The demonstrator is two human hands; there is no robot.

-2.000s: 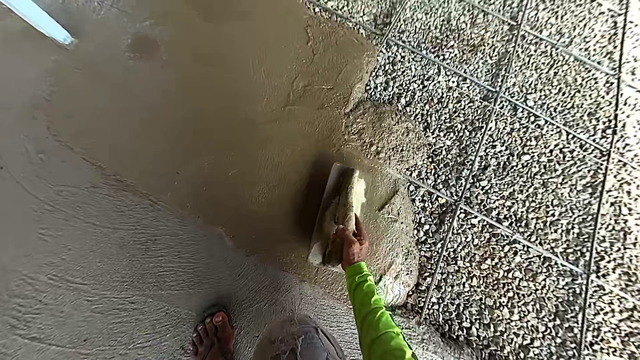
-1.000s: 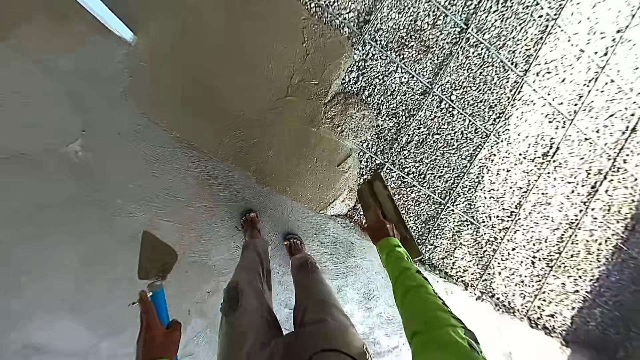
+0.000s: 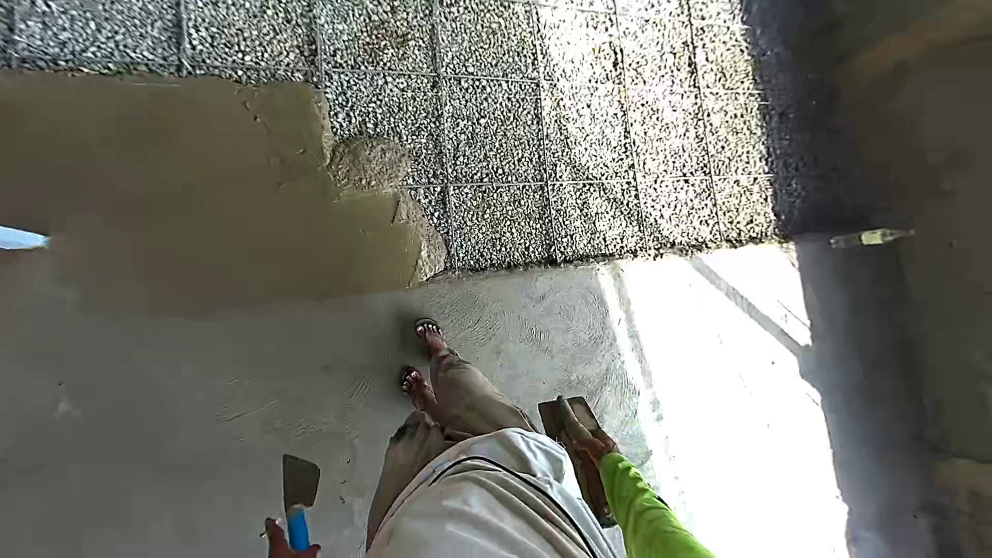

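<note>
My right hand (image 3: 595, 446), in a bright green sleeve, grips a rectangular plastering float (image 3: 572, 422) beside my right hip, above the grey floor. At the lower left my left hand (image 3: 288, 542) holds a pointing trowel with a blue handle (image 3: 297, 528); its flat blade (image 3: 300, 480) points away from me. Wet brown mortar (image 3: 194, 194) covers the upper left, with a rough edge where it meets the pebble-textured tiles (image 3: 496, 139). A rougher lump of mortar (image 3: 372, 163) lies at that edge.
My sandalled feet (image 3: 422, 356) stand on grey concrete (image 3: 194, 434) just below the mortar. Strong sunlight falls on the floor at right (image 3: 736, 372). A clear bottle (image 3: 872, 238) lies at the far right. A pale strip (image 3: 22, 239) reaches in at the left edge.
The float was on the mortar, then over the tile edge, and is now beside my hip. My left hand with the trowel came into view. The view has turned strongly.
</note>
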